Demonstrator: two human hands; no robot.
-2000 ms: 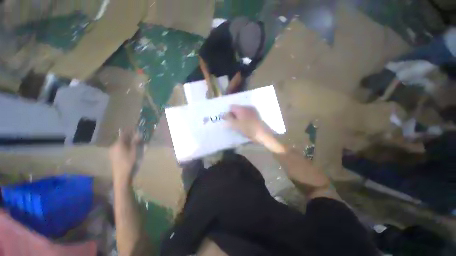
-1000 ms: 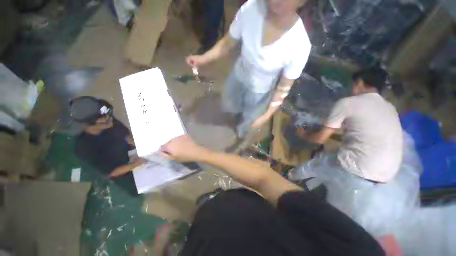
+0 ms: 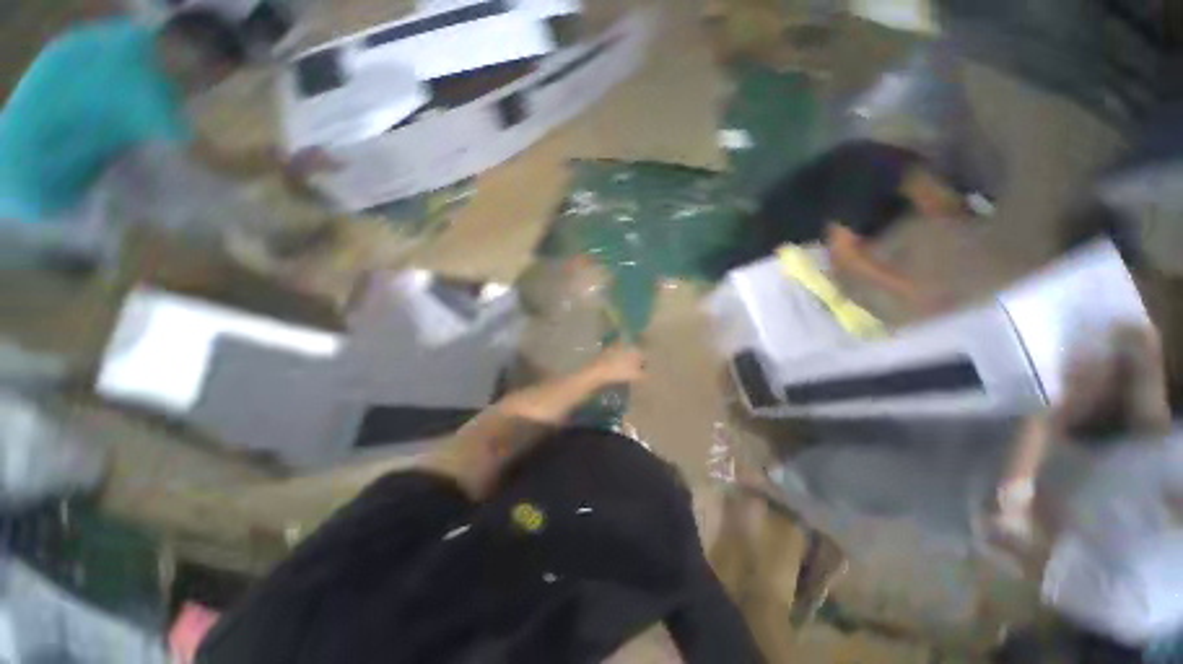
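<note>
My left hand (image 3: pixel 620 366) is blurred and reaches forward near the centre. No object shows clearly in it, and its fingers cannot be made out. My right hand is not in view. A white printed carton (image 3: pixel 1018 350) with a black stripe lies to the right of my left hand, apart from it. A pale yellow strip (image 3: pixel 830 292) lies across its top edge, and a white end flap (image 3: pixel 1083 318) shows at its right end. A long grey and white carton (image 3: pixel 279 396) with a dark rectangle lies to the left, partly behind my forearm.
More white printed cartons (image 3: pixel 487 59) lie at the top left. A person in teal (image 3: pixel 84 117) is at the left. A person in black (image 3: pixel 830 201) bends behind the right carton. Another person's arm (image 3: pixel 1018 486) is at the right. Cardboard (image 3: pixel 636 117) partly covers the green floor (image 3: pixel 649 214).
The view has swung. The white FURRION carton held by a hand one second ago is not seen in a hand now. Cartons lie on both sides, and different people are in view.
</note>
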